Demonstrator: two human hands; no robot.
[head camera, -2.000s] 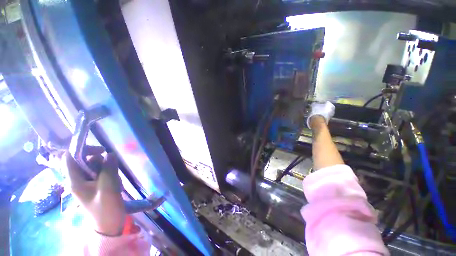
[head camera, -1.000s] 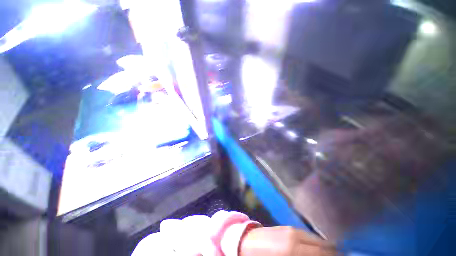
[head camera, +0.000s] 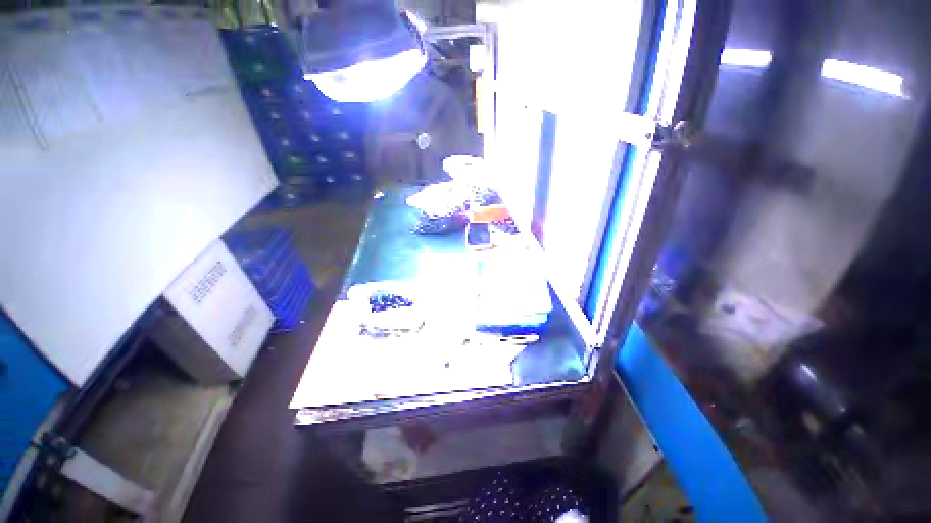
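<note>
Neither of my hands can be made out; a small white patch at the bottom edge is too cut off to identify. The bench (head camera: 357, 358) lies in front under glaring light. A clear bag of small black parts (head camera: 390, 301) lies open on its near half. A blue bin (head camera: 510, 325) stands to its right, its contents washed out. A fuller plastic bag with dark contents (head camera: 441, 217) lies at the far end, beside a red-orange bin (head camera: 490, 212) and a dark rectangular phone (head camera: 478, 235).
The lamp (head camera: 362, 61) hangs over the bench's far end. The blue-edged machine door (head camera: 623, 194) stands along the bench's right side. A large white panel (head camera: 123, 174) is at left, with a printed white carton (head camera: 223, 301) and blue stacked crates (head camera: 271, 271) below. Dark dotted cloth shows at bottom.
The view has swung left from the open machine and mould to the bench. My left hand, earlier on the door handle, and my white-gloved right hand, earlier at the mould, no longer show.
</note>
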